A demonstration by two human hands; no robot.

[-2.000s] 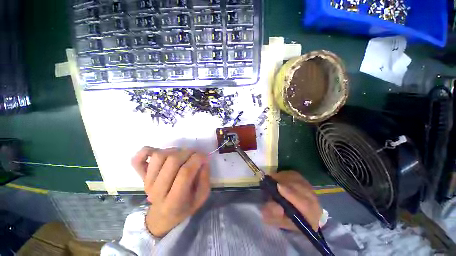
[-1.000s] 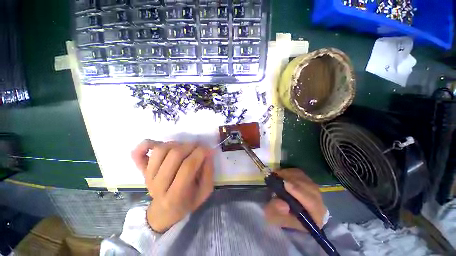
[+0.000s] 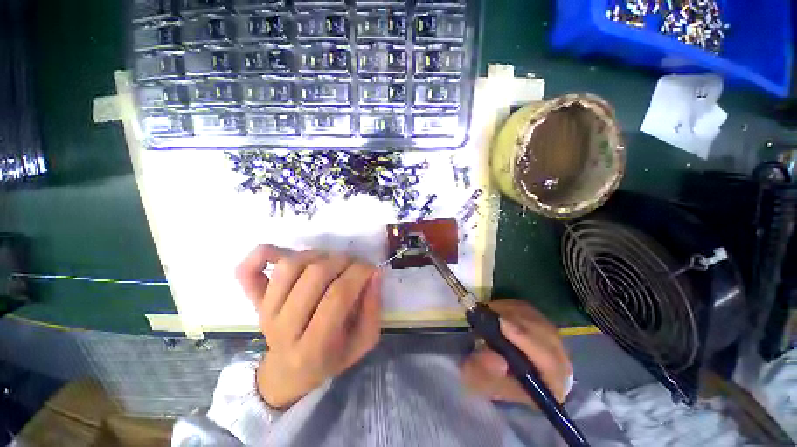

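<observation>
The red-brown jig [image 3: 442, 240] lies on the white sheet [image 3: 201, 253]. A small silver and black component [image 3: 412, 244] sits near its left end. My right hand [image 3: 517, 351] is shut on the black soldering iron [image 3: 509, 349], whose metal tip is at the component. My left hand [image 3: 319, 319] is shut on thin solder wire [image 3: 392, 257], which pokes out from its fingertips to the component. The wire also runs from the left bench side toward this hand. Whether tip and wire touch is too small to tell.
A pile of silver-black parts [image 3: 336, 177] lies below the clear blister tray [image 3: 301, 142]. A yellowish pot [image 3: 509, 157] stands right of the sheet, a black fume fan [image 3: 622, 284] at lower right. A blue bin [image 3: 594, 39] with small parts is at upper right, near white paper [image 3: 684, 113].
The view has shifted slightly, so jig, tray and pot appear a little further right. Both hands keep their grips; the iron tip and wire stay at the component.
</observation>
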